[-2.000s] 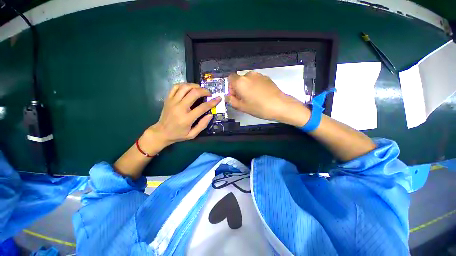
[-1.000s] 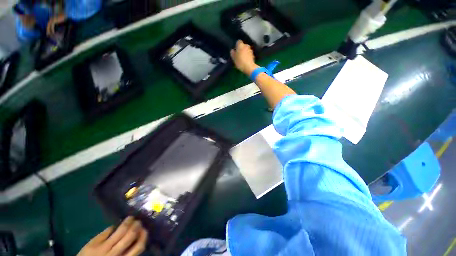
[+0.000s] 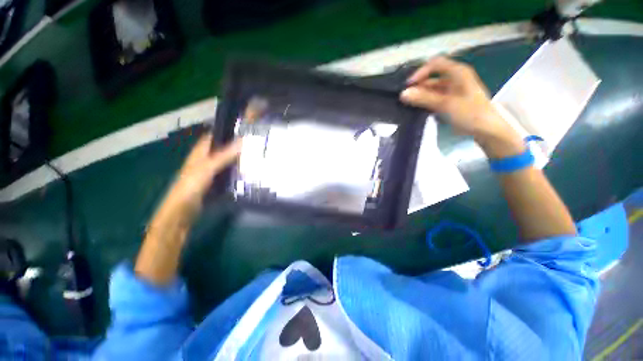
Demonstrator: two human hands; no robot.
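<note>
A black tray (image 3: 317,88) with an open tablet unit in it is in front of me, slightly tilted and blurred. Its large battery (image 3: 310,162) shines bright white. The mainboard end at the left is blurred. My left hand (image 3: 204,166) grips the tray's left side, its fingers reaching over the frame. My right hand (image 3: 451,95) is at the tray's upper right corner, thumb and fingertips pinching the frame's edge.
A white sheet (image 3: 437,176) lies partly behind the tray's right side. A folded white sheet (image 3: 546,102) is farther right. A blue coiled cord (image 3: 458,229) lies near the front edge. Trays (image 3: 134,42) stand on the conveyor behind. A black inline device (image 3: 76,278) is at the left.
My right hand has come back from a conveyor tray to the right corner of a tray in front of me. My left hand has moved up along the left side. The view has turned.
</note>
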